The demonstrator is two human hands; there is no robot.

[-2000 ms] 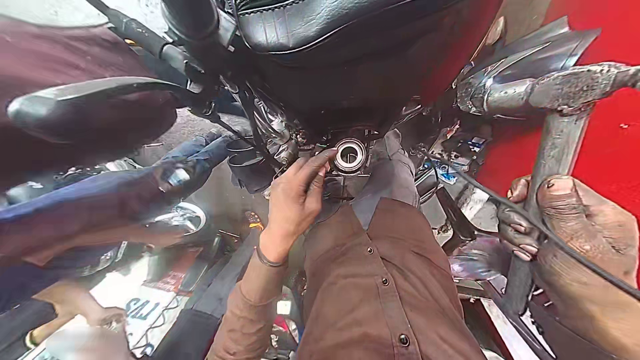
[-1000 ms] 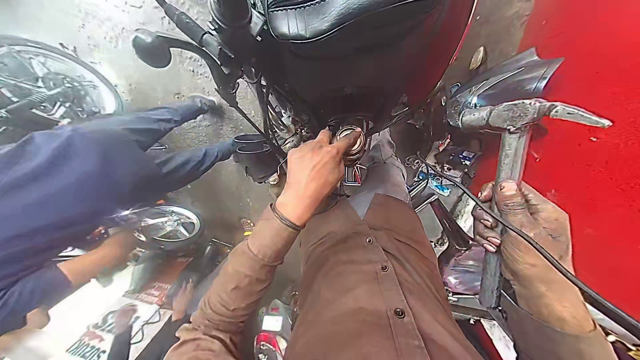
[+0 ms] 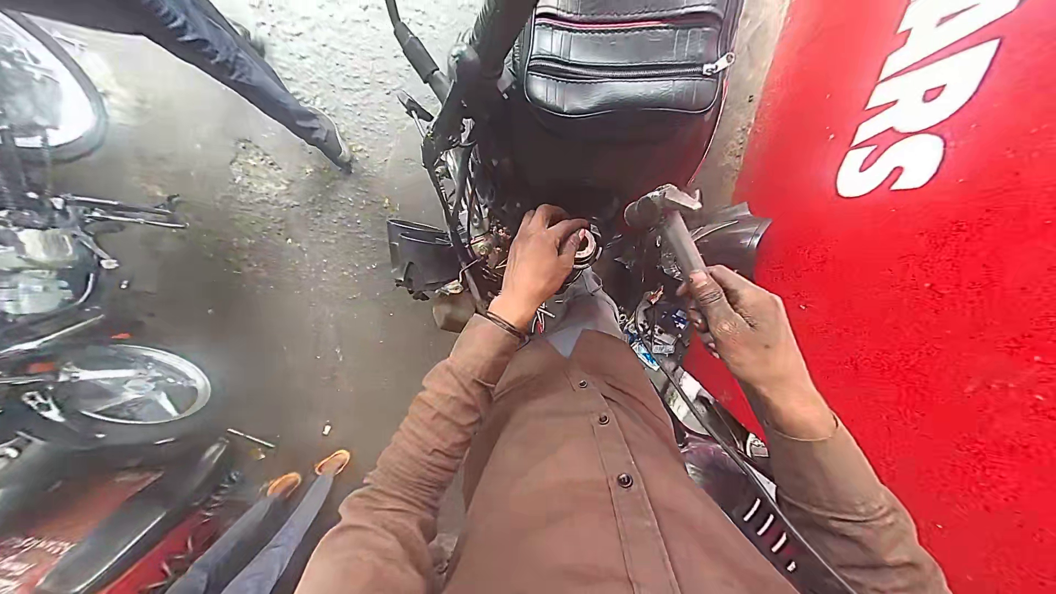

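My left hand (image 3: 540,256) has its fingertips on a round metal ring (image 3: 586,247), which looks like a steering-head bearing part, at the front of a motorcycle without its front fairing in view. Around the handle of a steel hammer (image 3: 683,239) my right hand (image 3: 742,326) is closed, just right of the ring. The hammer's head (image 3: 660,206) is raised near the ring, and whether it touches anything cannot be told. Behind both hands lies the motorcycle's dark tank with a black zipped cover (image 3: 623,74). What lies under my left fingers is hidden.
A handlebar (image 3: 495,41) and cables rise left of the tank. A black cable (image 3: 701,412) runs below my right arm. A red lettered surface (image 3: 891,330) fills the right side. Other motorcycles (image 3: 124,384) stand at left, with people's legs (image 3: 247,74) at upper left and lower left.
The hammer in my right hand has come leftward, close to the ring. My left hand's fingers have shifted on the ring. The person at left has moved mostly out of view; the view has shifted.
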